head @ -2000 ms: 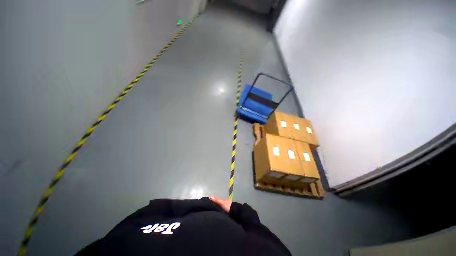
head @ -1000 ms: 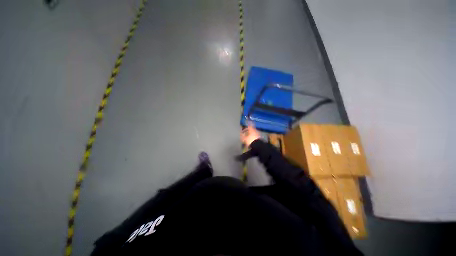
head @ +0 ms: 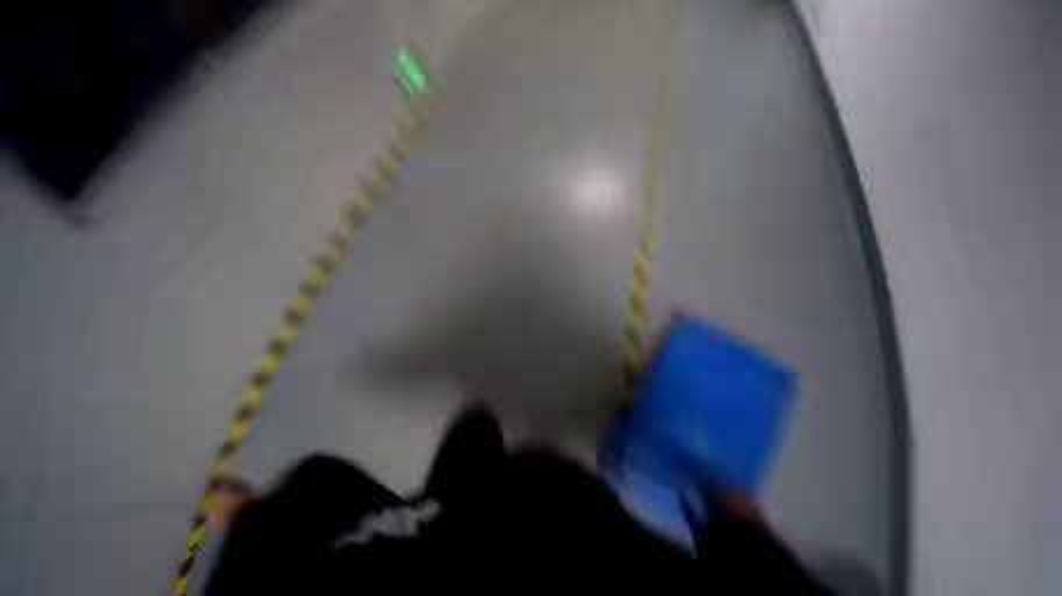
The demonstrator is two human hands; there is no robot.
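The blue deck of the platform trolley [head: 716,402] lies at the lower right, beside the yellow-and-black floor line. The picture is blurred, and the trolley's handle cannot be made out. My right hand [head: 745,509] is a small blurred patch at the trolley's near end, mostly hidden by the dark sleeve; whether it holds the handle cannot be told. My left hand [head: 228,501] is at the lower left, small and blurred, over the left floor line; its fingers cannot be made out.
Two yellow-and-black tape lines [head: 283,338] run away over the grey floor. A white wall [head: 990,233] with a dark base edge stands on the right. A dark object [head: 82,87] is at the upper left. A green mark [head: 410,72] shows near the left line.
The trolley now appears lower and nearer my body. My right hand has moved lower right, beside it. My left hand has come into view at the lower left. The cartons have left the view.
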